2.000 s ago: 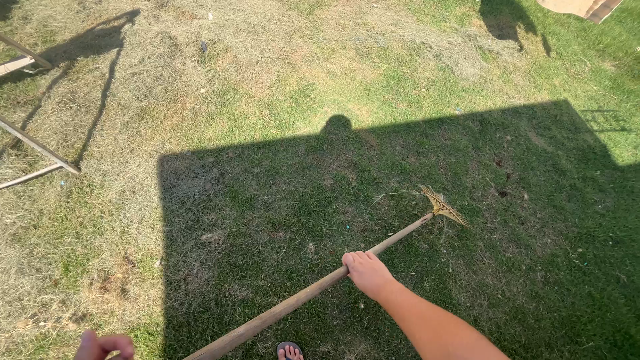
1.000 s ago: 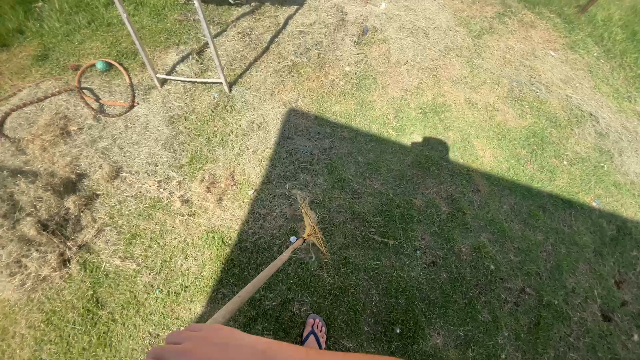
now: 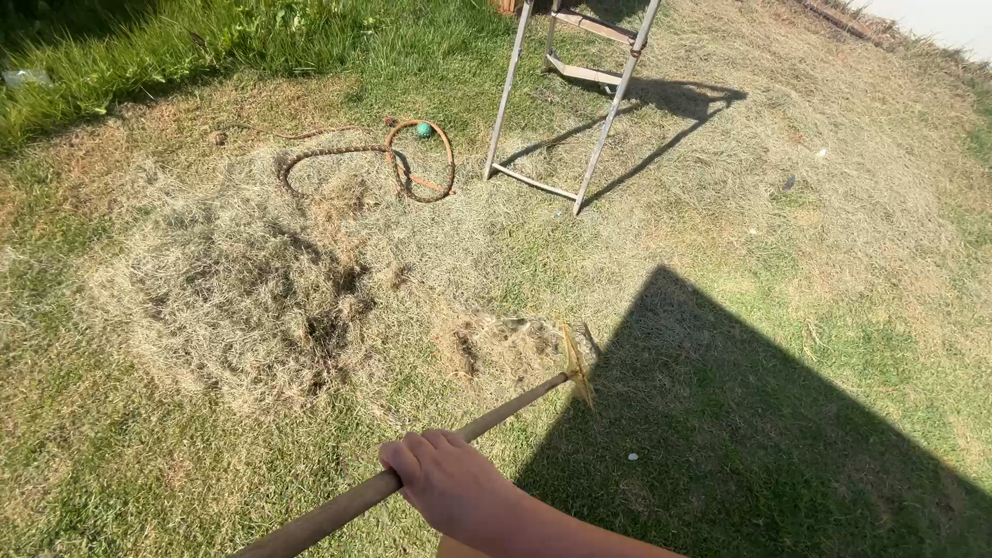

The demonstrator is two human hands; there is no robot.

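My right hand is wrapped around the wooden handle of a rake, its arm reaching in from the bottom edge. The handle runs from the lower left up to a yellowish rake head, which rests on the grass at the edge of a dark shadow. Just left of the head lies a small heap of dry grass clippings. A much larger pile of dry grass sits farther left. My left hand is out of view.
A metal stepladder stands at the top, its feet on the lawn. Left of it, a hose or rope curls into a loop with a green ball inside. Taller grass grows at the upper left, and a pale wall shows at the upper right.
The view has swung left, bringing the large pile fully in. The rake head now lies beside a small heap of dry grass at the shadow's edge. The left hand, partly visible two seconds ago, is gone from view.
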